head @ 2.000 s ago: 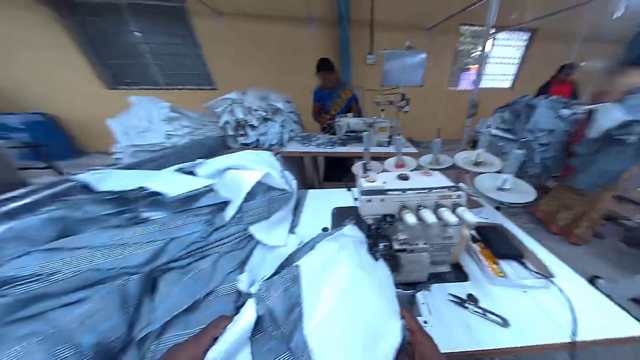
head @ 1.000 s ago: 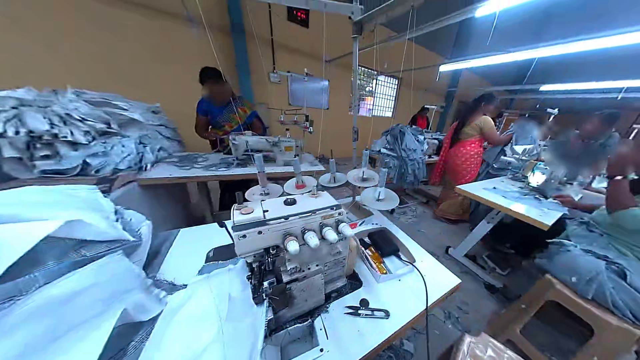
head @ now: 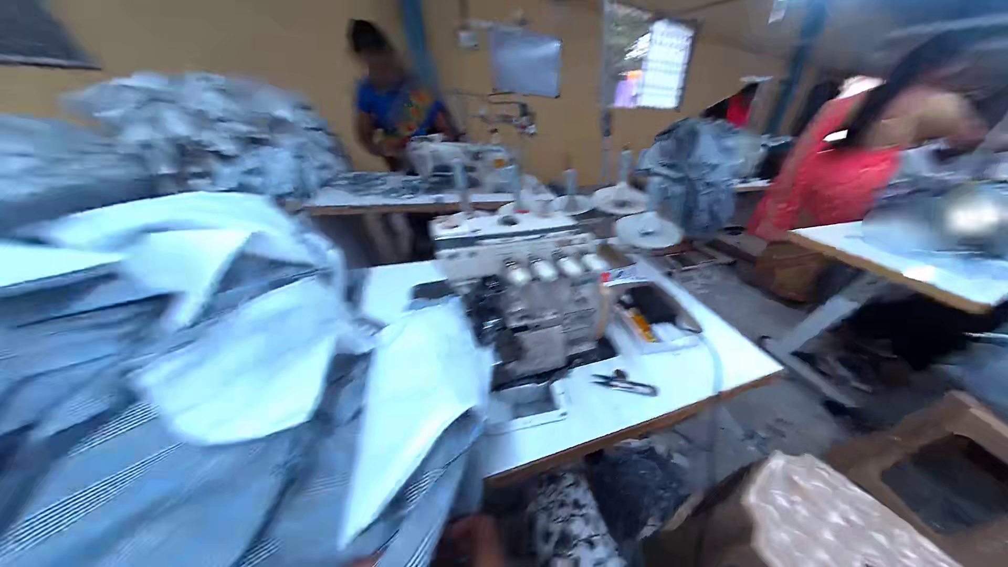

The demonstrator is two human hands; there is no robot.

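Blue-grey striped fabric pieces point(head: 181, 488) with white parts point(head: 244, 362) fill the left side in a large heap. One white-faced piece point(head: 413, 378) reaches to the overlock sewing machine point(head: 535, 299) on the white table. At the bottom edge, my right hand point(head: 472, 542) is blurred and partly cut off, against the lower edge of the striped cloth; its grip cannot be made out. A sliver of skin left of it may be my left hand point(head: 366, 560), mostly hidden by cloth. Thread snips point(head: 624, 383) lie right of the machine.
Beside the machine is a small tray point(head: 657, 335) with a dark item. Thread cones on stands rise behind. A person point(head: 394, 110) stands at another sewing machine point(head: 457, 157); a person in red point(head: 843, 173) is at the right. A stool point(head: 937, 472) and a patterned seat point(head: 835, 520) are lower right.
The view has swung left since one second ago. Two seconds ago both hands showed at the cloth's lower edge; now they are largely out of frame or covered.
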